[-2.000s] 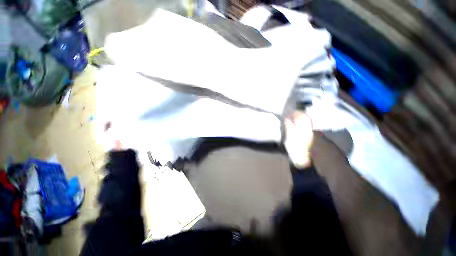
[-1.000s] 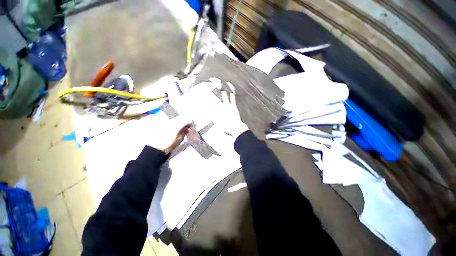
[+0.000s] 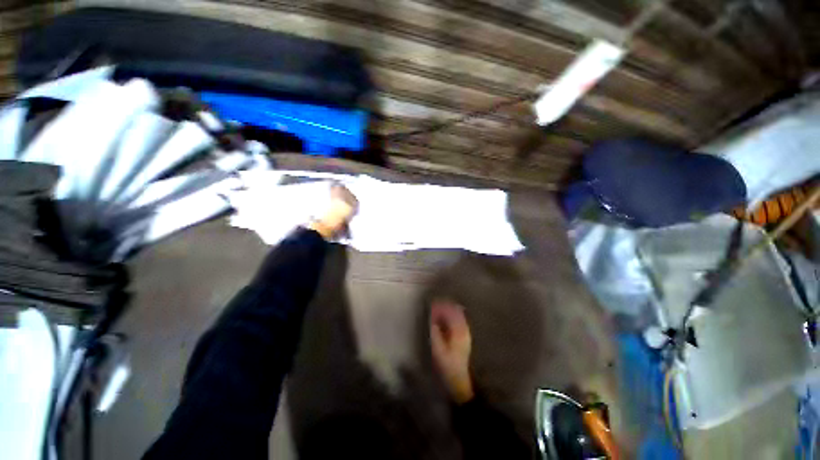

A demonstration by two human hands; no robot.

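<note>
A pale garment panel (image 3: 436, 217) lies lengthwise near the far edge of the brown pressing table (image 3: 378, 310). My left hand (image 3: 336, 212) is on its left part, fingers bent; blur hides whether it grips the fabric. My right hand (image 3: 450, 341) is above the table nearer to me, apart from the panel and blurred, its fingers unclear. The steam iron (image 3: 574, 429), with an orange handle, is at the bottom right, cut off by the picture's edge, and no hand touches it.
Loose pale panels (image 3: 112, 153) are bunched at the far left. Dark grey fabric (image 3: 45, 243) lies over pale layers at the left edge. A black padded form (image 3: 193, 56) and a blue object (image 3: 283, 121) are behind the table. A dark cap-like item (image 3: 665, 182) is at the right.
The view has swung right, away from the pale pile. Both hands have left that pile; my left hand is now at the panel by the far edge. The iron now shows at the bottom right.
</note>
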